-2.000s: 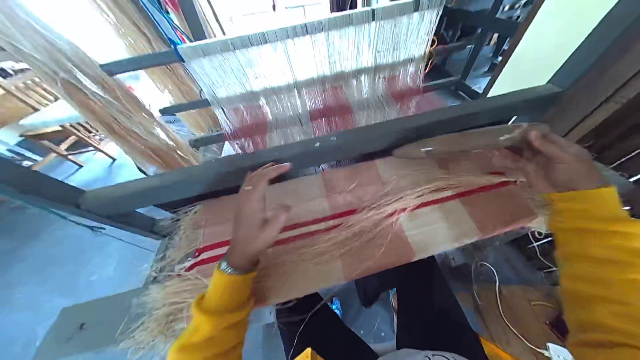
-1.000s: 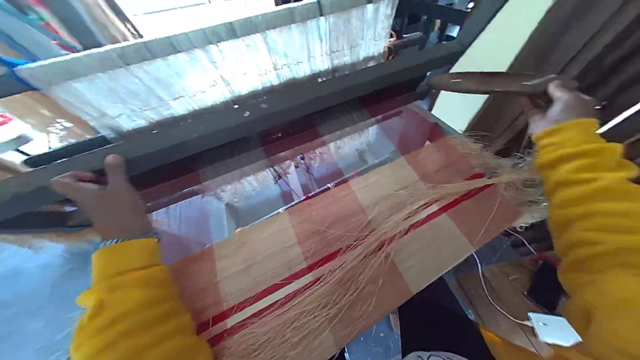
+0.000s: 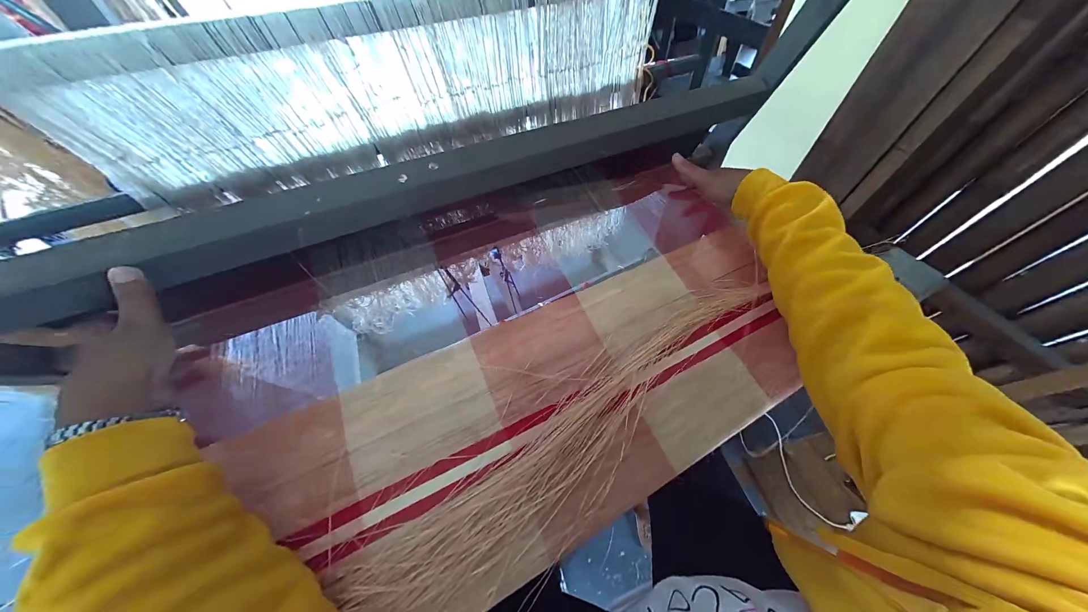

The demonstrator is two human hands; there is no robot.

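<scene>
A woven cloth (image 3: 425,416) with orange-brown and cream blocks and two red stripes lies across the loom, a loose bundle of straw-coloured fibres (image 3: 561,442) on top. Beyond its edge run sheer red and pale warp threads (image 3: 595,229) to the dark beater beam (image 3: 408,187). My left hand (image 3: 127,348) is at the beam's left part, thumb up against it; its fingers are blurred beside a brown elongated shape, and what it holds is unclear. At the right edge of the warp is my right hand (image 3: 714,183), thumb extended near the beam's end, with no shuttle visible in it.
Pale heddle threads (image 3: 340,93) hang behind the beam. Dark wooden slats (image 3: 1003,170) stand at the right, beside a loom post. A white cable (image 3: 790,476) hangs below the cloth at the right.
My right hand held a wooden shuttle out beyond the beam's right end one second ago; now it is by the warp edge without it. Two seconds ago my left hand was over the cloth.
</scene>
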